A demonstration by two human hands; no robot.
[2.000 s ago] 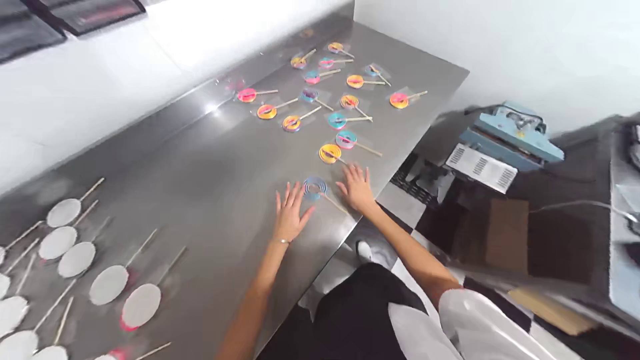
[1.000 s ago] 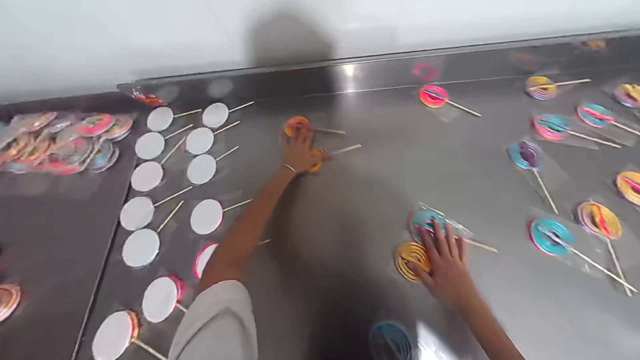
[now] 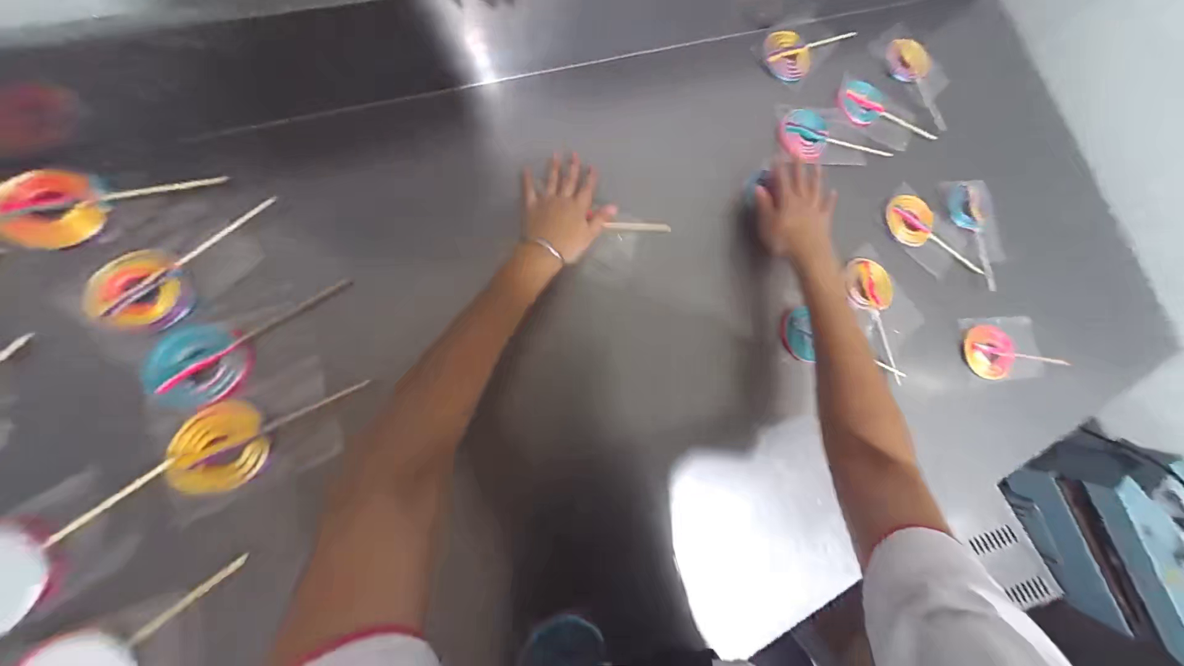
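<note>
My left hand (image 3: 562, 217) lies palm down near the middle of the metal table, fingers spread. A lollipop stick (image 3: 638, 227) sticks out to its right; the hand hides the candy. My right hand (image 3: 797, 215) is flat with fingers apart, partly over a bluish lollipop (image 3: 758, 188). Above that hand lies a pink and blue wrapped lollipop (image 3: 804, 135), and to its right a yellow one (image 3: 910, 221). On the left side are an orange lollipop (image 3: 54, 209), a blue one (image 3: 197, 366) and a yellow one (image 3: 218, 448), each with a stick.
White round labels (image 3: 20, 575) on lollipops show at the lower left. More wrapped lollipops (image 3: 990, 352) lie on the right part of the stainless steel table (image 3: 1091, 305). Beyond its lower right edge stands a light blue machine (image 3: 1082, 536). A raised metal ledge runs along the back.
The view has swung back to the right. My left hand has left the orange lollipops near the white-labelled ones; my right hand has left the blue and yellow lollipops it was touching.
</note>
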